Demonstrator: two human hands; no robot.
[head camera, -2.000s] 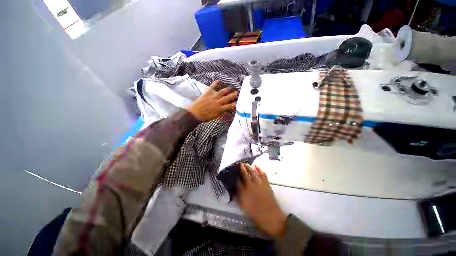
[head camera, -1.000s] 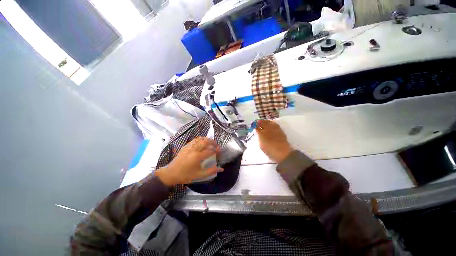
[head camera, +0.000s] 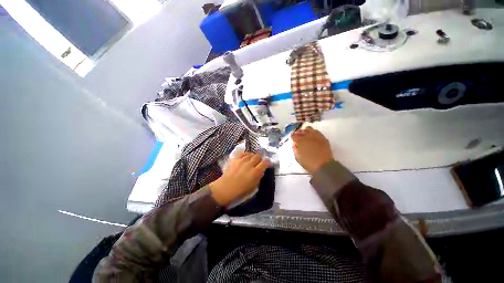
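Note:
Small-checked cloth (head camera: 190, 157) lies left of the needle area, with pale cloth (head camera: 236, 150) and a dark piece (head camera: 260, 196) at its right end. My left hand (head camera: 240, 176) grips the pale cloth over the dark piece, fingers bent; the fingertips' exact hold is partly hidden. My right hand (head camera: 311, 148) is right of the presser foot (head camera: 273, 136), fingers curled, beside a small blue and dark item (head camera: 290, 129). Whether it holds this item is too blurred to tell. White cloth with dark edge lines (head camera: 185, 119) lies behind the checked cloth.
The white sewing machine head (head camera: 265, 77) extends to the right, with a plaid scrap (head camera: 311, 83) draped over it. A black flat rectangle (head camera: 481, 177) lies at right. A grey marked band (head camera: 309, 222) runs along the table's front edge. Blue objects (head camera: 293, 15) stand behind.
Since the oldest frame, my left hand has come from the cloth behind down to the front, and my right hand has moved from the dark piece to beside the needle. Lately my left hand has moved slightly right.

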